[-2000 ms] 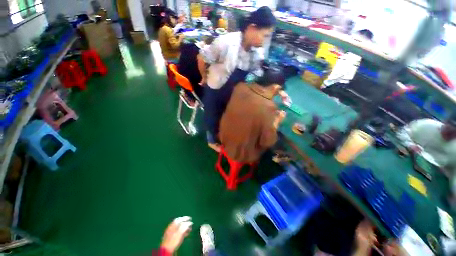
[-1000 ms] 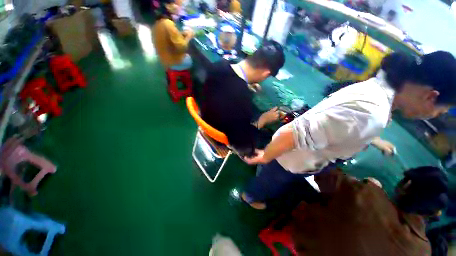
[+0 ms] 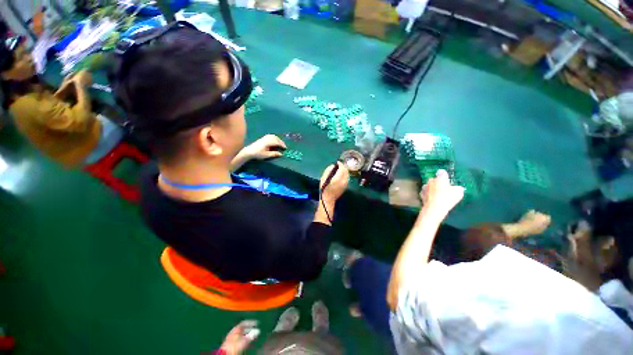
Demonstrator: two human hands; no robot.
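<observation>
My left hand (image 3: 238,338), small and cut off at the bottom edge, hangs over the floor away from the bench. Its fingertips carry white coverings; whether it holds anything is unclear. My right hand is not in view. On the bench ahead lie many small green circuit boards (image 3: 332,118). A stack of green PCB panels (image 3: 427,147) lies to their right. A black soldering station (image 3: 381,163) stands beside a round solder spool (image 3: 352,161). A seated person in black holds a black soldering iron (image 3: 330,175) beside the spool. A person in white touches the panel stack.
The seated person's orange chair (image 3: 232,291) is close ahead. The person in white (image 3: 507,305) leans over the bench at right. Another person sits at far left on a red stool (image 3: 118,170). A black rack (image 3: 411,55) stands farther back on the green bench (image 3: 479,104).
The view has moved closer to the bench and the seated person in black. The person in white now reaches to the panels. My left hand, out of view one second ago, shows again at the bottom.
</observation>
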